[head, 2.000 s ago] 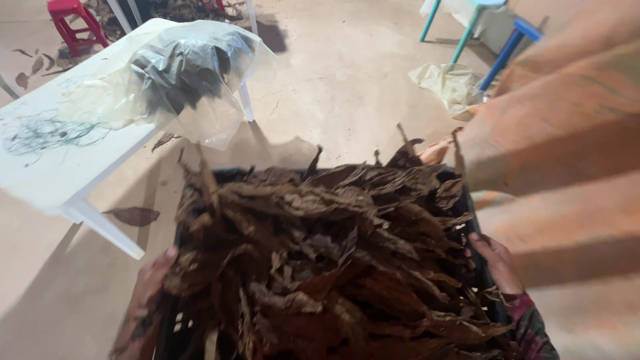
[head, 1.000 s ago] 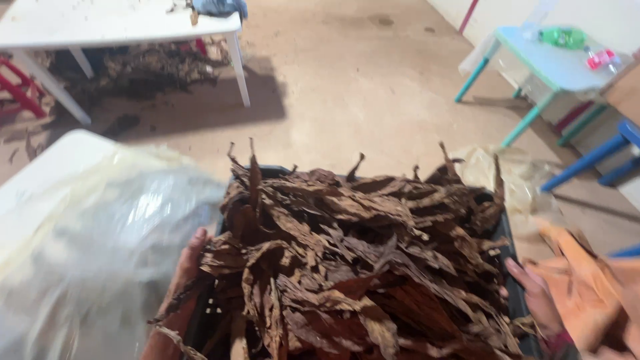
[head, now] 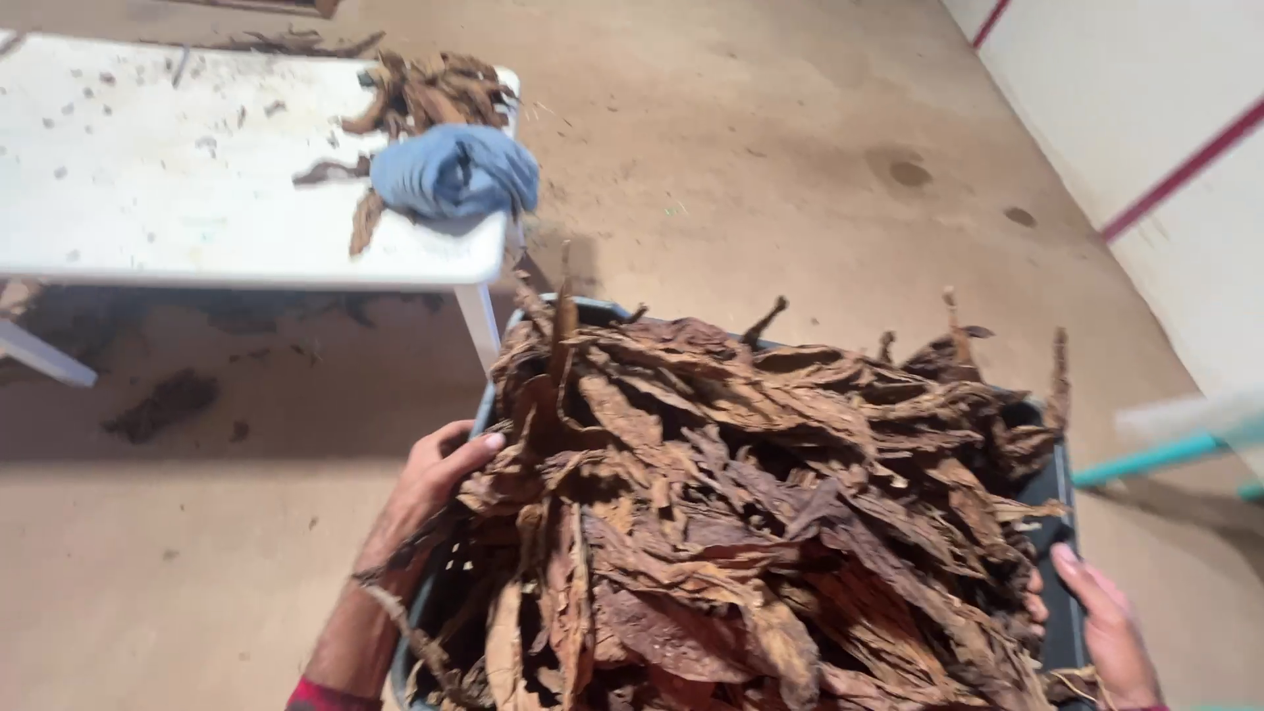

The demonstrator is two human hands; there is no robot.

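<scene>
A dark plastic crate (head: 1062,583) heaped with dried brown leaves, which look like tobacco (head: 731,494), fills the lower middle of the view. My left hand (head: 439,474) grips its left rim, thumb on top near the leaves. On the opposite side, my right hand (head: 1096,602) is closed around the rim, with some fingertips showing inside. Several stems stick up above the crate's far edge. Leaves hide the crate's bottom and much of its rim.
At the upper left stands a white table (head: 227,197) with a rolled blue cloth (head: 454,170) and a pile of dried leaves (head: 434,89) at its corner. Leaf scraps (head: 168,403) lie beneath it. Turquoise furniture legs (head: 1150,457) are at the right, below a white wall (head: 1136,89).
The view has moved forward past the plastic-covered table, and the white table with the blue cloth is nearer. Both my hands have kept hold of the crate.
</scene>
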